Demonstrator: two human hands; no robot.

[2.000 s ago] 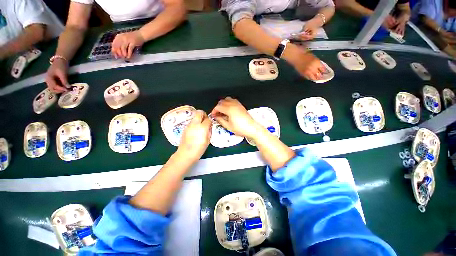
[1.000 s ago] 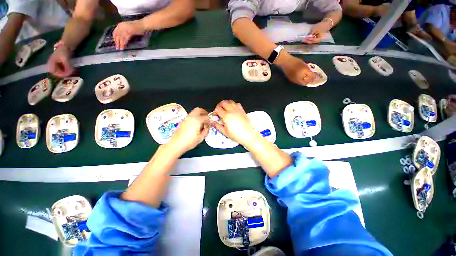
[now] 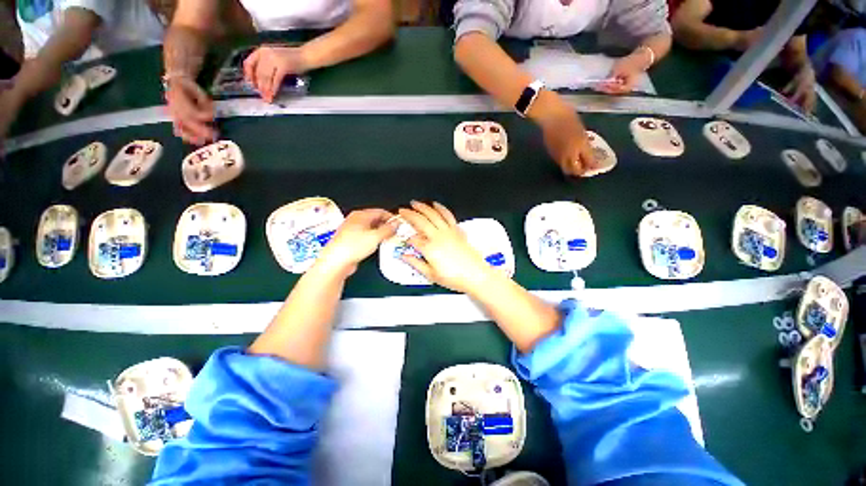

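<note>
A cream housing half (image 3: 404, 266) with blue parts inside lies on the dark green belt, partly under my hands. My left hand (image 3: 357, 239) is at its upper left edge, with thumb and fingertips pinched together; a small pale part seems to show at the fingertips, too small to name. My right hand (image 3: 439, 242) lies over the housing, fingers bent and spread, reaching its inside; whether it grips anything is hidden. Another housing half (image 3: 306, 249) lies left of my left hand, and one more (image 3: 494, 233) is partly behind my right hand.
More housings (image 3: 211, 214) line the belt, bounded by a pale rail (image 3: 218, 315). On the near bench are housings (image 3: 475, 389), white sheets (image 3: 366, 399) and a white strip (image 3: 90, 415). Two housings and small rings are at right. People's hands (image 3: 568, 142) work among covers (image 3: 480, 152) opposite.
The housings on the belt have shifted slightly left. My hands moved slightly left with the housing, and my right fingers spread over it. A hand opposite moved right toward a cover.
</note>
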